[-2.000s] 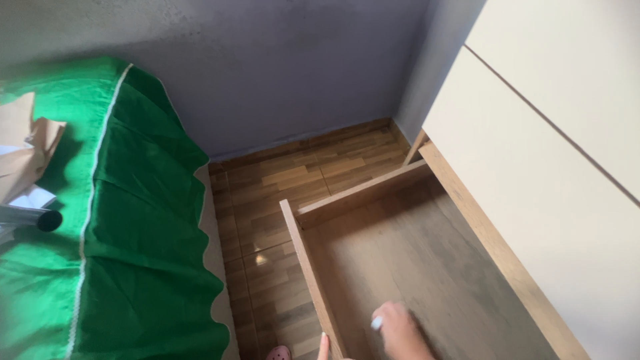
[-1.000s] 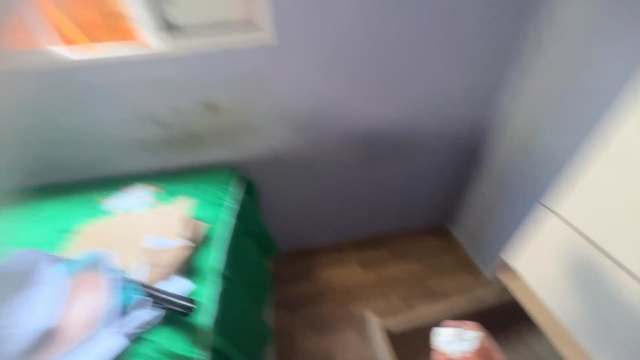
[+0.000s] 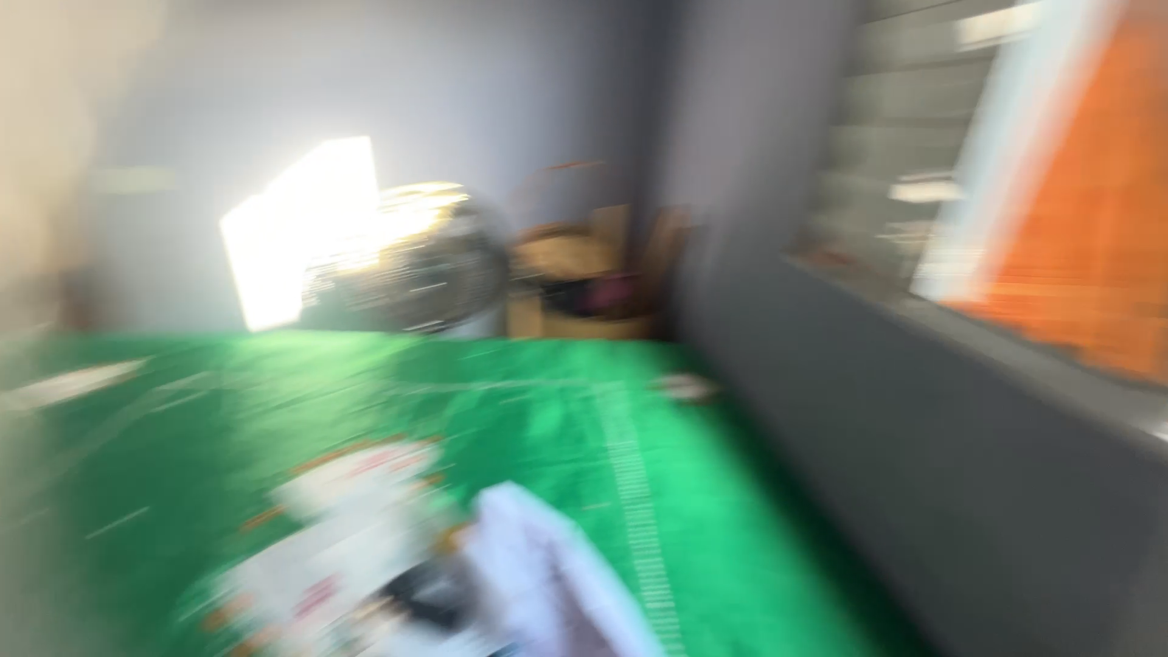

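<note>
Neither my left hand nor my right hand can be made out in this strongly blurred head view. A green cloth (image 3: pixel 538 438) with a pale trim band covers a wide flat surface. On its near part lie white items with red marks (image 3: pixel 319 557), blurred past naming. Beside them are a small black thing (image 3: pixel 433 593) and a light lavender cloth or garment (image 3: pixel 547 575) at the bottom edge. What the items are exactly cannot be told.
Behind the green cloth stands a round metallic-looking fan (image 3: pixel 429 265), blurred, with brownish items (image 3: pixel 584 274) near the corner. A grey wall (image 3: pixel 876 438) with a window ledge (image 3: pixel 985 347) runs along the right. Orange shows outside.
The view has swung far from the open wooden drawer to the green-covered surface. The hand seen in the drawer two seconds ago is out of view.
</note>
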